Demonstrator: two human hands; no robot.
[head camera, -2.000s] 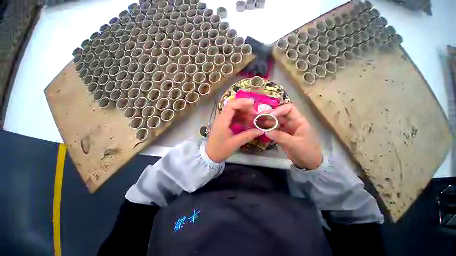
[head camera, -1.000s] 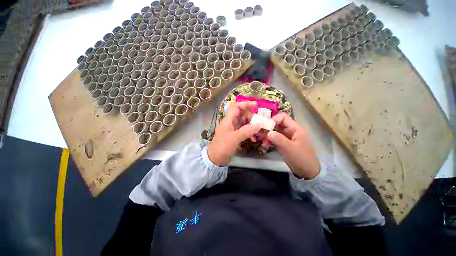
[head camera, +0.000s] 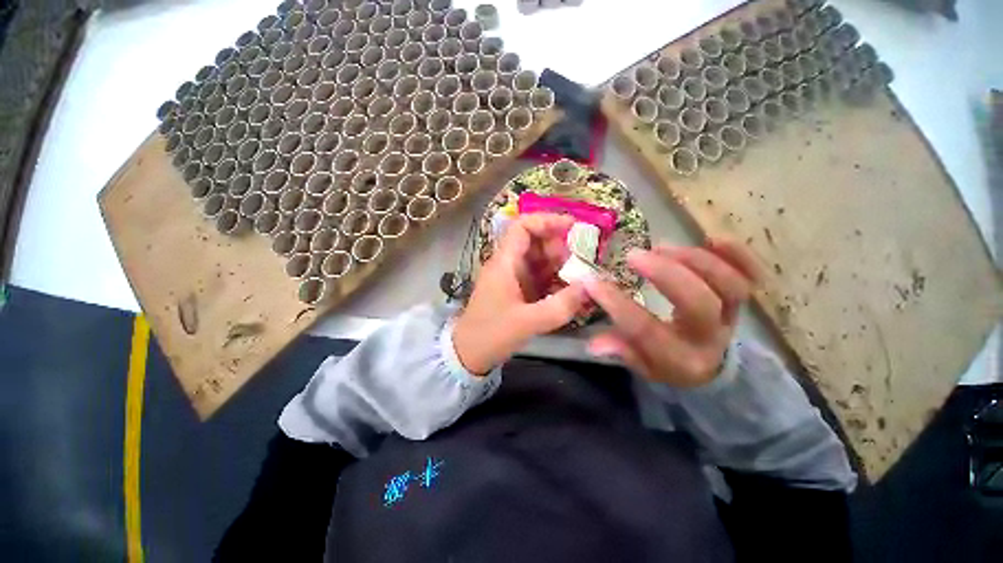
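Observation:
My left hand (head camera: 506, 302) holds a small pale ring (head camera: 577, 269), seen side-on, between thumb and fingers over the pink case (head camera: 566, 207). A small white block (head camera: 583, 239) shows just beyond the ring, over the case. My right hand (head camera: 676, 313) is just right of the ring with fingers spread, slightly blurred; it appears to hold nothing. The case lies on a round mottled cushion (head camera: 629, 233), partly hidden by my hands. Another ring (head camera: 564, 170) stands at the cushion's far edge.
The left board (head camera: 187, 297) carries close rows of rings. The right board (head camera: 880, 242) has rings at its far end. A dark object with a pink-red edge (head camera: 570, 127) lies between them. Dark thin loops (head camera: 453, 284) lie left of the cushion. A yellow floor line (head camera: 136, 429) runs at left.
The ring was turned from end-on to side-on. My right hand has come off it and moved right, its fingers opening. My left hand still holds the ring.

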